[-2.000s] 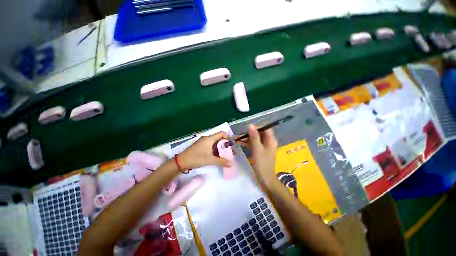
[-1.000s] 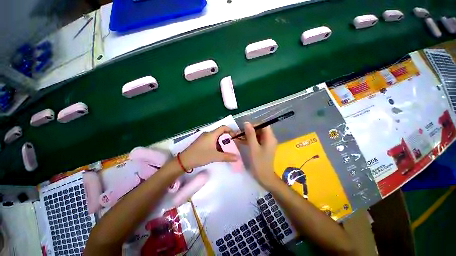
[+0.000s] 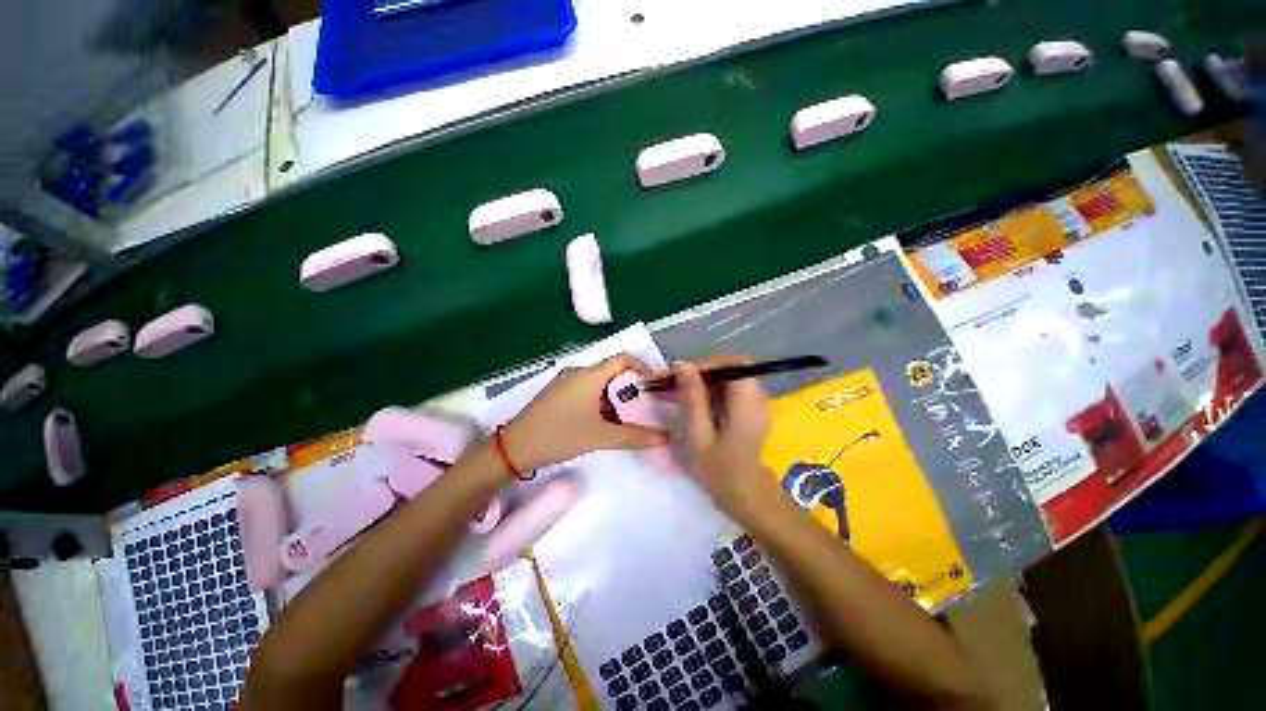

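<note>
My left hand (image 3: 562, 420) holds a pale pink housing (image 3: 636, 403) upright over the white sticker sheet. A small dark square sits on the housing's upper end. My right hand (image 3: 722, 424) holds slim black tweezers (image 3: 757, 371), with the tip at the housing's end beside the dark square. Whether the tip touches it I cannot tell. The sticker sheet (image 3: 611, 556) lies under my hands with rows of dark squares at its near end. Several more pink housings (image 3: 417, 433) lie in a loose pile left of my hands, partly behind my left forearm.
A green conveyor belt (image 3: 431, 313) carries spaced pink housings beyond my hands. A blue tray (image 3: 444, 49) stands past it. A full sticker sheet (image 3: 195, 597) lies at left. A yellow and grey printed sheet (image 3: 889, 486) and a plastic-covered printed sheet (image 3: 1055, 361) lie at right.
The housings on the belt have moved left. The tweezers have tilted flatter in my right hand, with their tip still by the held housing. My left hand keeps its hold.
</note>
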